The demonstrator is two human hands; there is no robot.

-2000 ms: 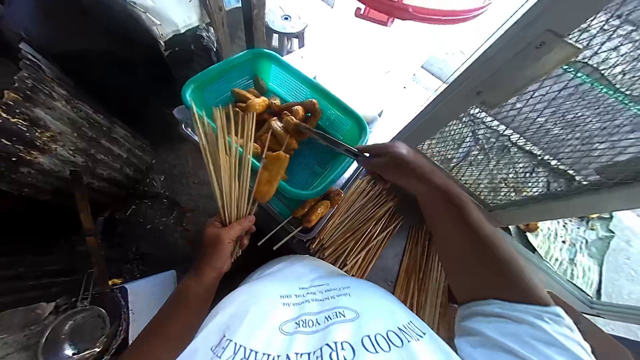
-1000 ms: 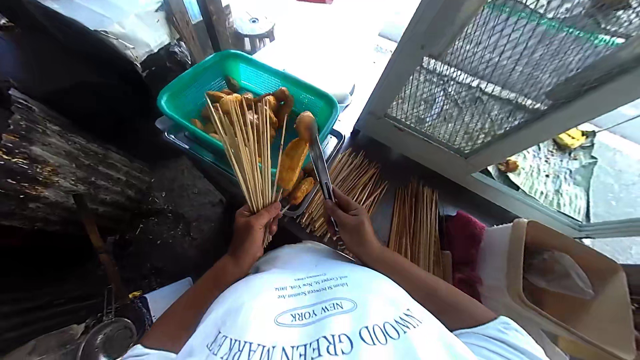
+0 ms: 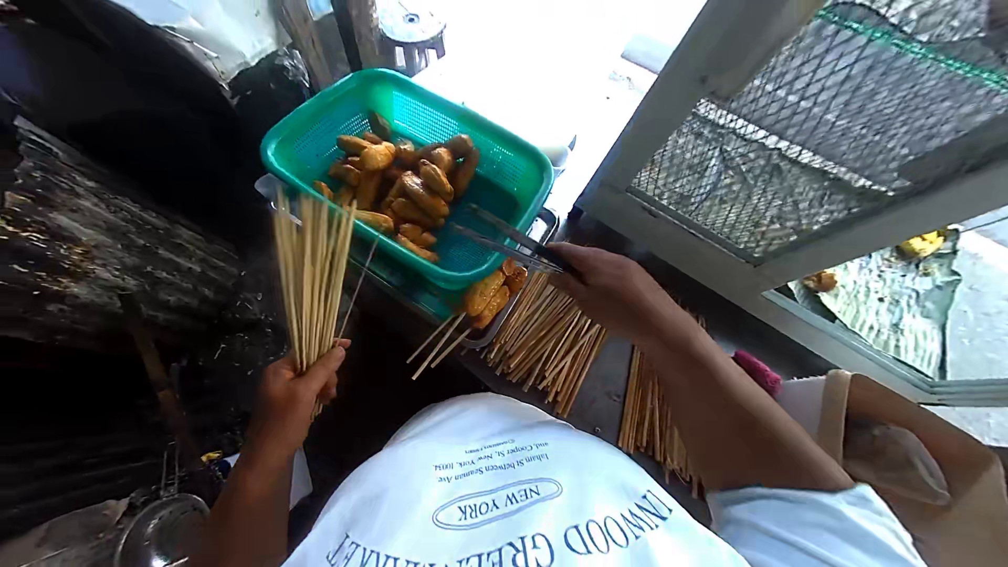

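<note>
My left hand (image 3: 303,386) grips a thick bundle of bamboo skewers (image 3: 311,276), tips up, beside the near left side of a green plastic basket (image 3: 520,157). Fried bananas (image 3: 425,193), browned and glossy, lie heaped in the basket. My right hand (image 3: 602,287) holds metal tongs (image 3: 512,240); their tips reach over the basket's right part, apart, with nothing seen between them. Several skewered fried pieces (image 3: 487,299) rest on a metal tray (image 3: 476,339) below the basket, their sticks pointing toward me.
Loose skewers (image 3: 551,339) are spread right of the tray, with another bunch (image 3: 654,409) farther right. A mesh-panelled frame (image 3: 756,276) stands at the right, near a beige container (image 3: 835,417). Charred logs (image 3: 102,260) lie left; a metal pan (image 3: 165,528) sits lower left.
A skewered fried piece stood by the bundle in my left hand one second ago; it is no longer there. My right hand with the tongs has moved from beside the bundle to over the basket.
</note>
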